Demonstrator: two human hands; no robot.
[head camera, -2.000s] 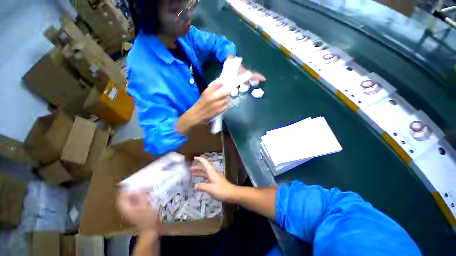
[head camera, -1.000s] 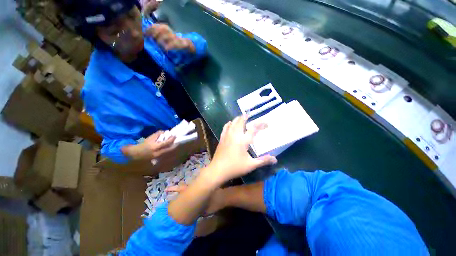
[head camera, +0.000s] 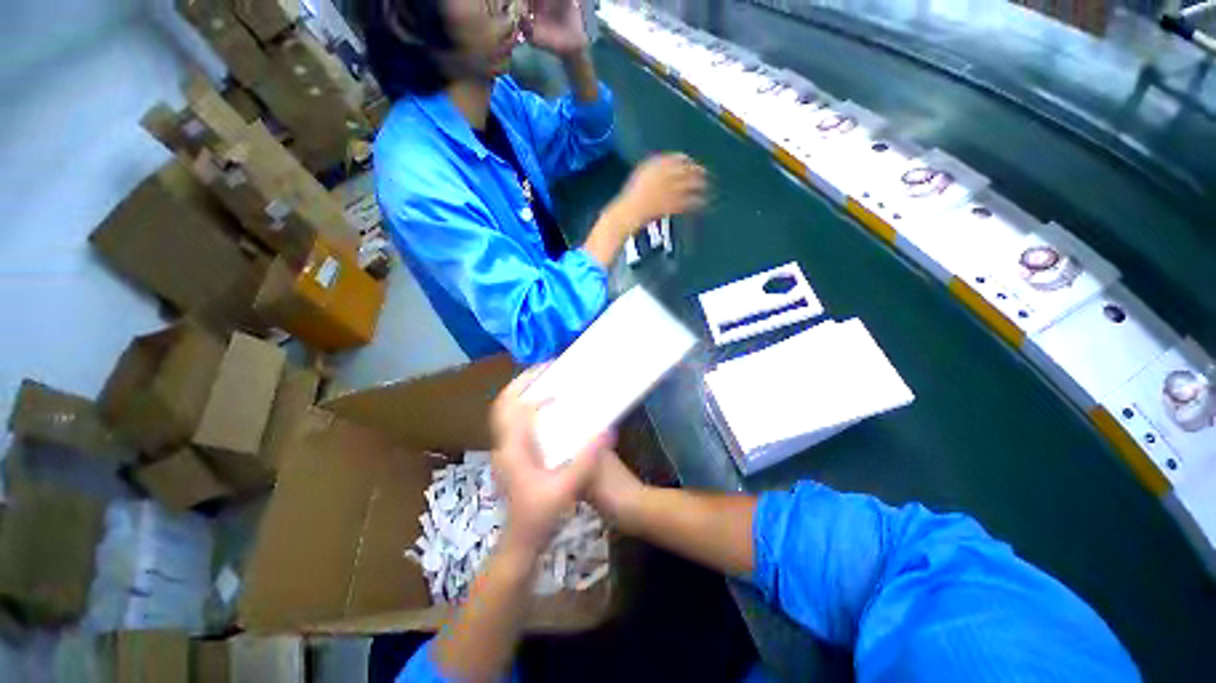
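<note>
My left hand (head camera: 530, 460) grips a flat white insert blank (head camera: 616, 371) by its lower end, tilted above the carton's bench-side edge. My right hand (head camera: 614, 486) is behind and below it, mostly hidden, so its grip cannot be told. A stack of white insert blanks (head camera: 811, 387) lies on the green bench. A cleared insert (head camera: 762, 303) with a dark hole and long slot lies flat just beyond the stack. Punched-out waste (head camera: 460, 527) lies in the open waste carton (head camera: 310, 527).
A coworker in a blue coat (head camera: 460, 220) sits at the far side of the carton, one hand over the bench near small white parts (head camera: 650, 240). White plates (head camera: 1020, 287) with ring-shaped parts line the right. Empty cartons (head camera: 174, 247) are piled on the floor at left.
My left hand has moved back from the stack to above the carton edge and now holds a blank. The coworker's hand moved from over the carton to the bench.
</note>
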